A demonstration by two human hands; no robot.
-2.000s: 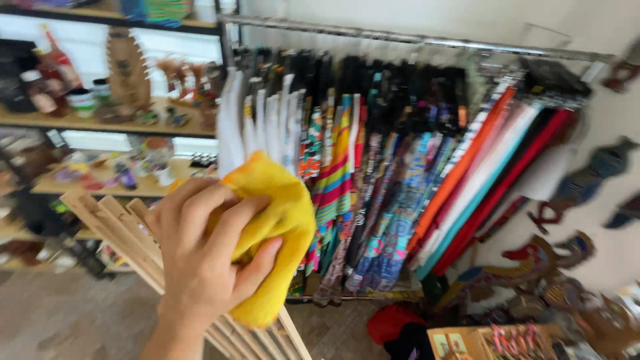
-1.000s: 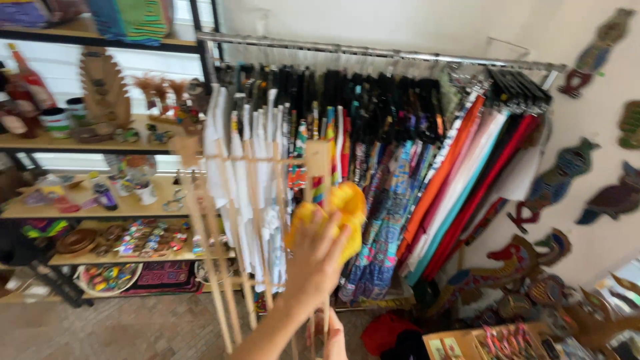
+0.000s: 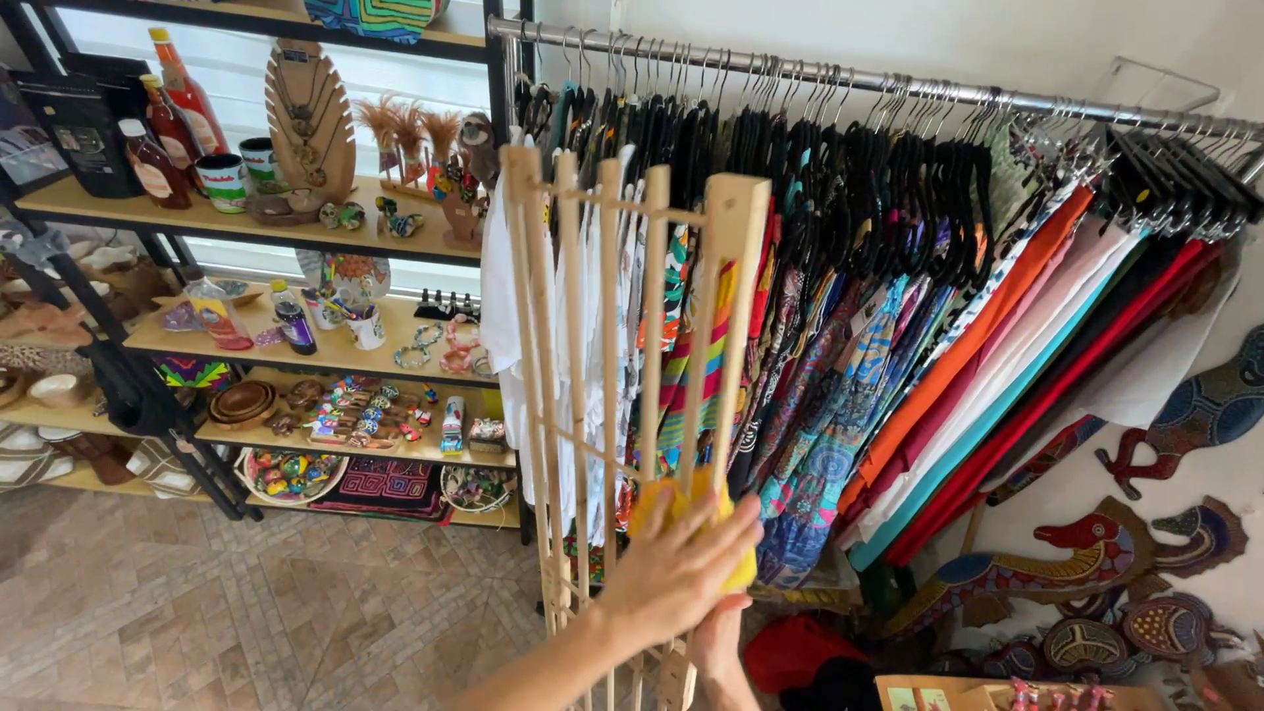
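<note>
A light wooden slatted rack [image 3: 739,296], made of upright strips with thin crossbars, stands upright in the middle. My left hand [image 3: 681,563] reaches in from the lower left, back of the hand up, and presses a yellow cloth [image 3: 739,563] around the rack's right-hand post. The cloth shows above the fingers and to their right. Just below it, my right hand [image 3: 719,642] is closed on the lower part of the same post; some of its fingers are hidden behind the wood and the left hand.
Behind the rack, a metal clothes rail [image 3: 839,81] holds many garments on black hangers. Shelving [image 3: 415,232] at the left carries bottles, mugs, a necklace stand and crafts. Painted wooden animals [image 3: 1047,563] hang on the right wall. A red item [image 3: 805,652] and a tabletop [image 3: 948,696] lie low at the right.
The slatted rack, slanting low at the left two seconds before, now stands upright in the middle. My left hand has moved right and down with the cloth. My right hand has come into view.
</note>
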